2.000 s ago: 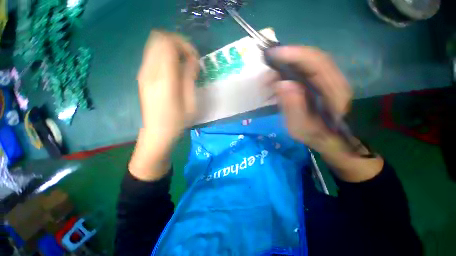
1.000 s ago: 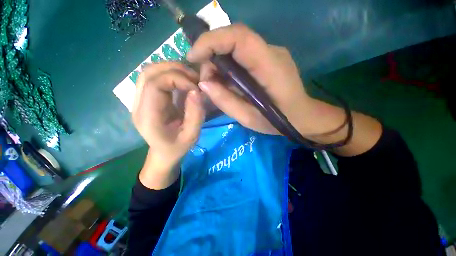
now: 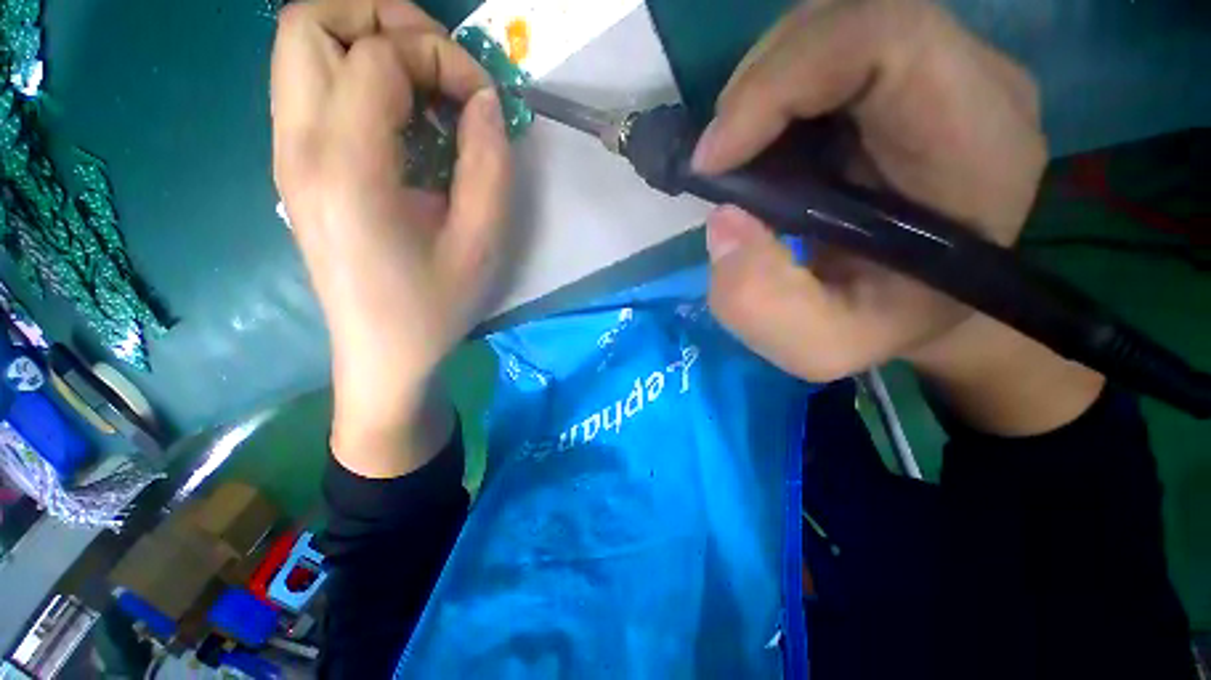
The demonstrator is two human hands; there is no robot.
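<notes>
My right hand point(image 3: 863, 199) is shut on the black soldering iron point(image 3: 850, 219). Its tip points left and meets a small green circuit board point(image 3: 502, 67) at the top of the white pad point(image 3: 584, 199). My left hand point(image 3: 399, 186) is beside the tip, with thumb and forefinger pinched together at the board's edge. Whether they hold a tiny component is too small to tell. The left hand covers the other boards and part of the pad. An orange-yellow spot shows on the pad near the board.
Green board strips point(image 3: 80, 239) lie in a heap at the left. A tape roll point(image 3: 113, 392) is at the left bench edge, with white wire bundles point(image 3: 80, 485) below it. The blue apron point(image 3: 611, 505) covers the lap. Cardboard boxes point(image 3: 193, 545) stand lower left.
The hands were together over the pad and have moved apart. The iron's tip has come down to a board beside the left fingertips. The dark component pile has left the view.
</notes>
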